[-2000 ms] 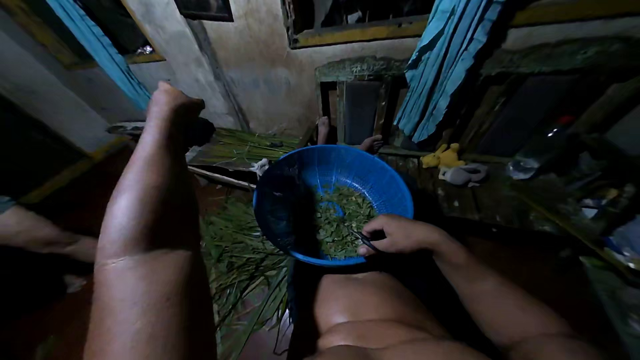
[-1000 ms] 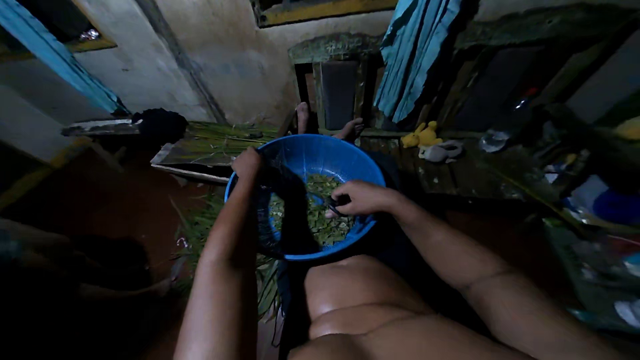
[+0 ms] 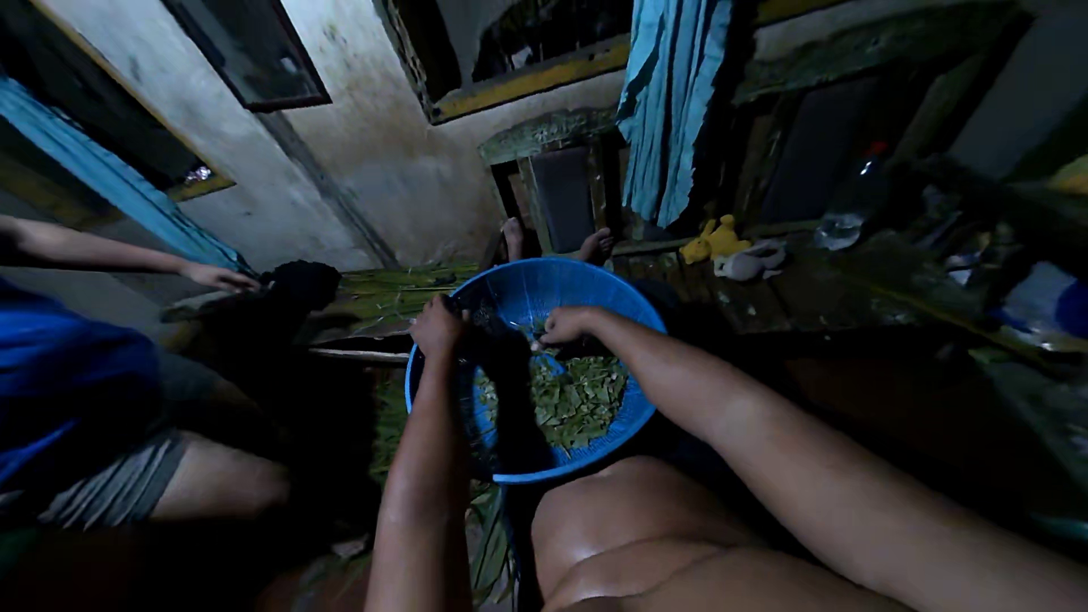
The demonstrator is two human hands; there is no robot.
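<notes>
A round blue plastic basin [image 3: 552, 472] rests close against my body and holds chopped green leaves [image 3: 582, 399]. My left hand [image 3: 439, 327] grips its upper left rim. Inside the basin, near the far side, my right hand [image 3: 565, 327] is closed at the edge of the leaves, with something small and pale at its fingertips that is too dark to identify. A dark shadow covers the basin's left part, hiding what lies there.
Long green stalks [image 3: 408, 293] lie beyond and left of the basin. On the wooden bench [image 3: 765, 297] are a yellow plush toy [image 3: 716, 240], a grey one [image 3: 750, 260] and a clear plastic bottle [image 3: 841, 225]. A person in blue [image 3: 76, 382] is at the left.
My left hand came down from its raised position onto the rim. My right hand moved from the basin's right side toward its far side. A person has come into view at the left.
</notes>
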